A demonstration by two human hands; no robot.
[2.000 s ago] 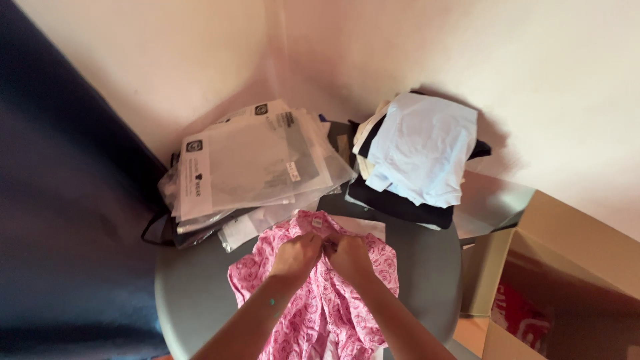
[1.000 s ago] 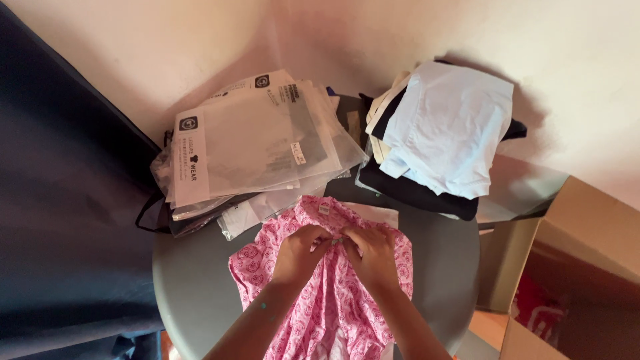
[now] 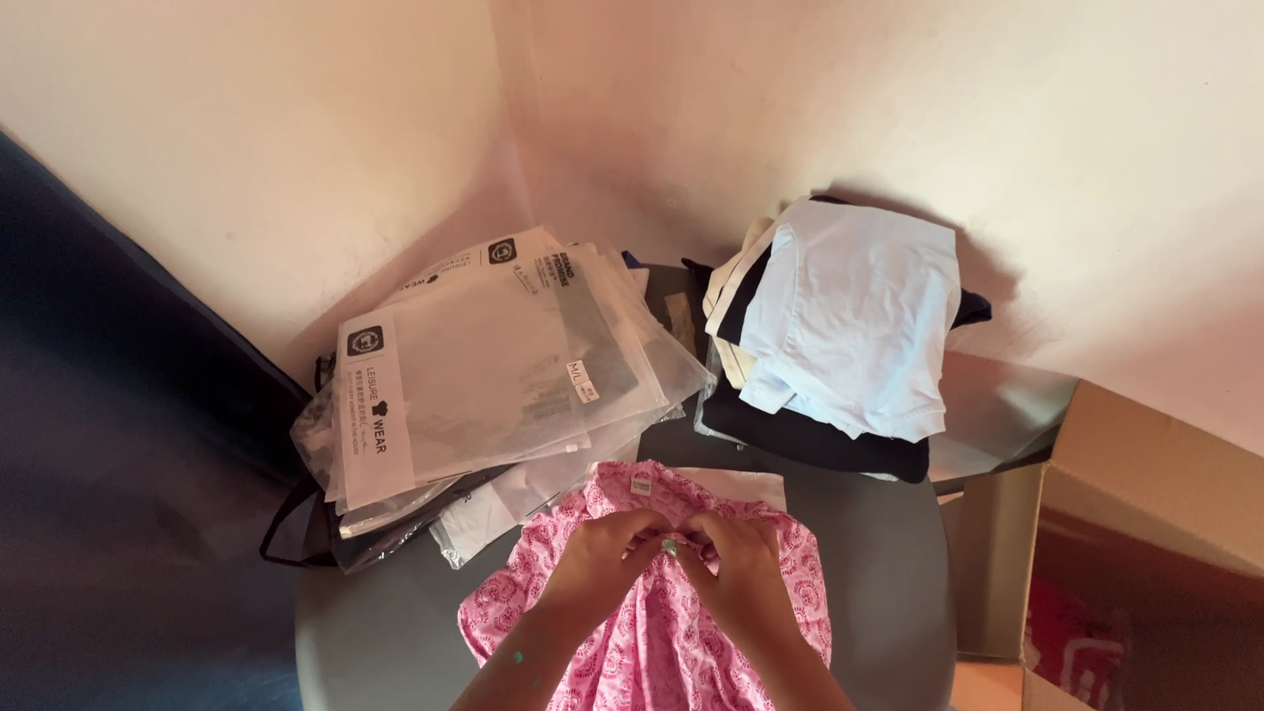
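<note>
A pink patterned garment (image 3: 652, 632) with a small white neck label lies spread on a round grey table (image 3: 889, 583). My left hand (image 3: 617, 558) and my right hand (image 3: 731, 558) pinch its front edges just below the collar, fingertips nearly touching. A small greenish spot shows at the fingertips; whether it is a fastener or nail colour I cannot tell. Under the garment's top edge lies a pale flat sheet or bag (image 3: 746, 486).
A stack of clear plastic garment bags (image 3: 484, 385) stands at the table's back left. Folded clothes, a light blue one (image 3: 859, 316) on top, lie at the back right. An open cardboard box (image 3: 1145, 474) holding a red item is at right; dark blue fabric (image 3: 118, 474) hangs at left.
Both hands stay at the garment's neckline, with small shifts of the fingers. The garment and the stacks remain in place.
</note>
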